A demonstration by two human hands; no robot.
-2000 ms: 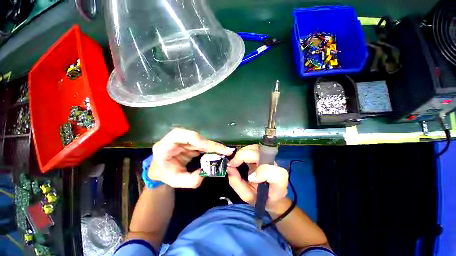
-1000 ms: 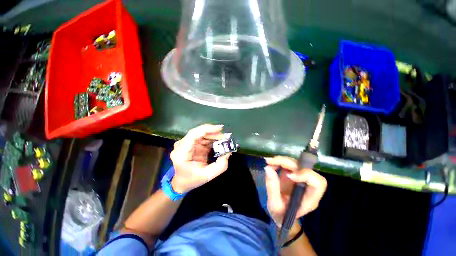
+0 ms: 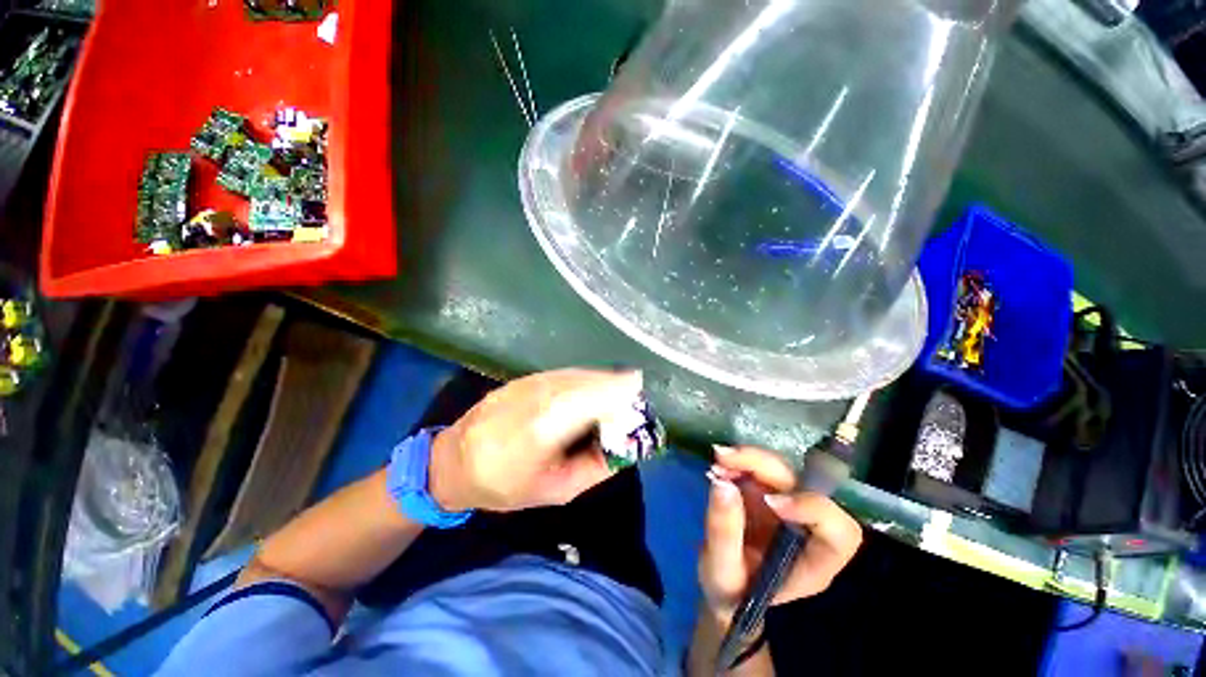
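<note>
My left hand (image 3: 529, 443), with a blue wristband, pinches a small circuit board assembly (image 3: 632, 434) with white and dark parts and a green edge, in front of the bench edge. My right hand (image 3: 778, 529) holds a soldering iron (image 3: 794, 522) by its black handle. The iron points up and away, and its tip overlaps the lower rim of the clear hood in view, so the tip end is hard to see. The two hands are apart. The iron is not touching the board.
A red bin (image 3: 370, 159) with green boards stands at left. A clear plastic hood (image 3: 741, 370) stands ahead, with blue-handled cutters (image 3: 809, 246) seen through it. A blue bin (image 3: 1045, 271), a tip cleaning tray (image 3: 940, 439) and a sponge (image 3: 1013, 468) are at right. Thin tweezers (image 3: 513, 77) lie behind the hood.
The view has turned and shifted left. My right hand has moved off the board with the iron. My left hand still holds the board and has turned it.
</note>
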